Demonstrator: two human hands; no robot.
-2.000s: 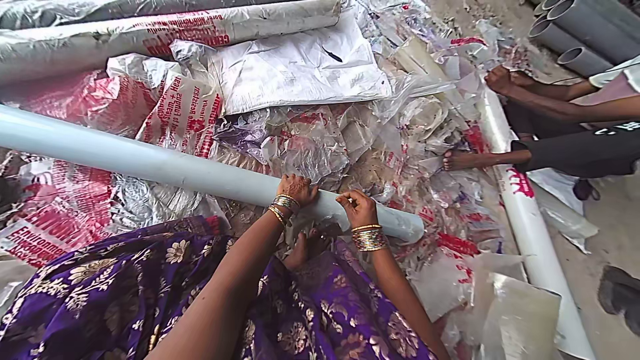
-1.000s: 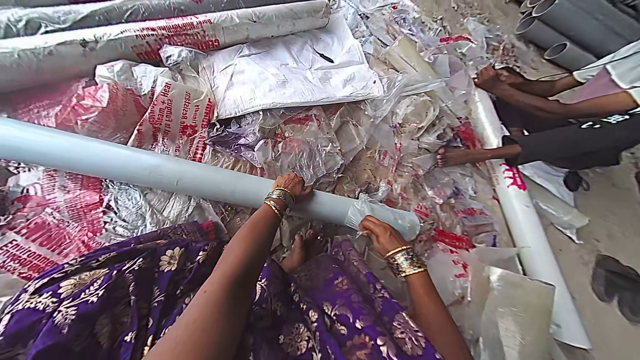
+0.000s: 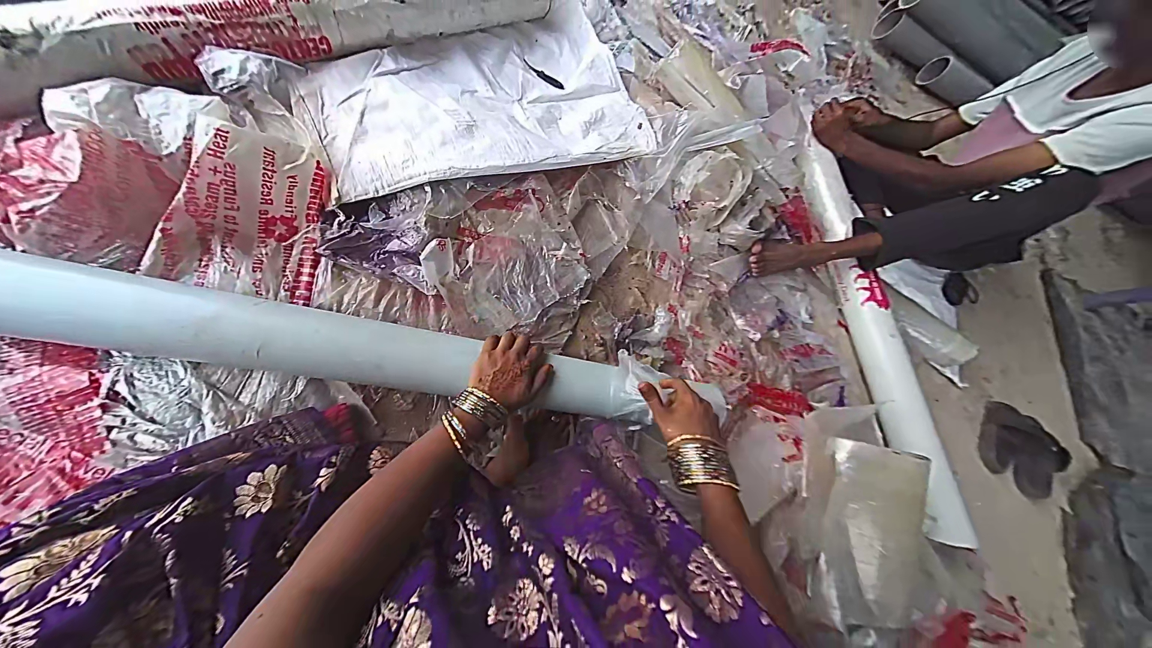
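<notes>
A long pale blue-grey pipe [image 3: 270, 337] runs from the left edge to just right of centre. My left hand [image 3: 510, 371] rests over the top of the pipe, its fingers curled on the far side. Near the pipe's right end, my right hand [image 3: 682, 409] grips clear plastic film [image 3: 633, 385], which is bunched up around the pipe. The palm sides of both hands are hidden. Gold bangles circle both wrists. A bare foot shows under the pipe, between my arms.
Crumpled plastic wrapping [image 3: 513, 252] covers the ground beyond the pipe, with a white sheet [image 3: 477, 108] on it. Another person [image 3: 972, 180] sits at the right beside a white wrapped pipe [image 3: 882, 360]. Grey pipes [image 3: 954, 79] lie behind. Dark footwear [image 3: 1023, 448] is at the right.
Two seconds ago my right hand was raised just above the pipe, fingers bent. It has since moved down to the film near the pipe's end, and the film has bunched up. My left hand stays on the pipe.
</notes>
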